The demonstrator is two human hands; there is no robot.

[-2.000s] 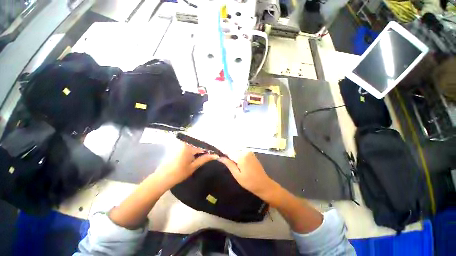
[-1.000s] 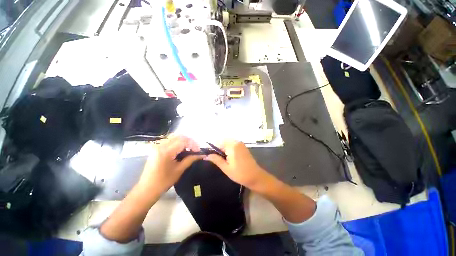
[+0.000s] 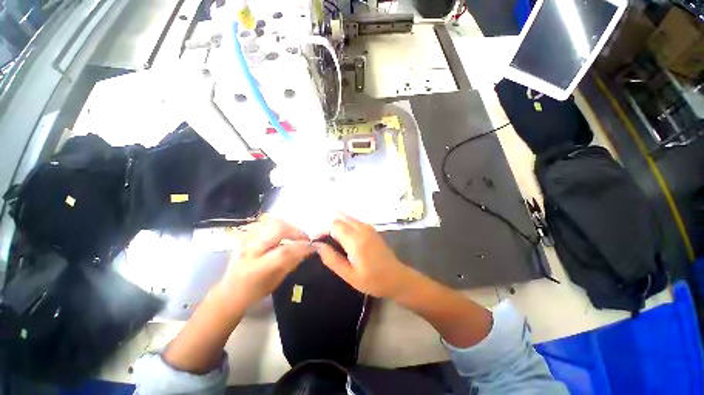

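Observation:
A black bag panel (image 3: 323, 312) with a small pale-yellow tag hangs down toward me over the cream table's front part. My left hand (image 3: 266, 254) and my right hand (image 3: 359, 258) both pinch its top edge, with fingertips nearly touching. The fingers hide most of the pinched edge. The white sewing machine head (image 3: 270, 77) stands just beyond, and its needle area is lost in white glare. The template plate edged with yellow tape (image 3: 405, 170) lies right of the glare, with a small orange-edged frame (image 3: 360, 145) on it.
Black bag pieces (image 3: 154, 185) with yellow tags are heaped at left. A larger black bag (image 3: 598, 224) lies at right, beside a small dark tool (image 3: 536, 220). A thin black cable (image 3: 463, 193) curves over the grey plate. A white-framed screen (image 3: 567, 42) is upper right, a blue bin (image 3: 633, 347) lower right.
The panel has turned from slanting right to hanging nearly straight toward me. The dark strip that stuck up between my fingers is now mostly hidden. The camera view has shifted.

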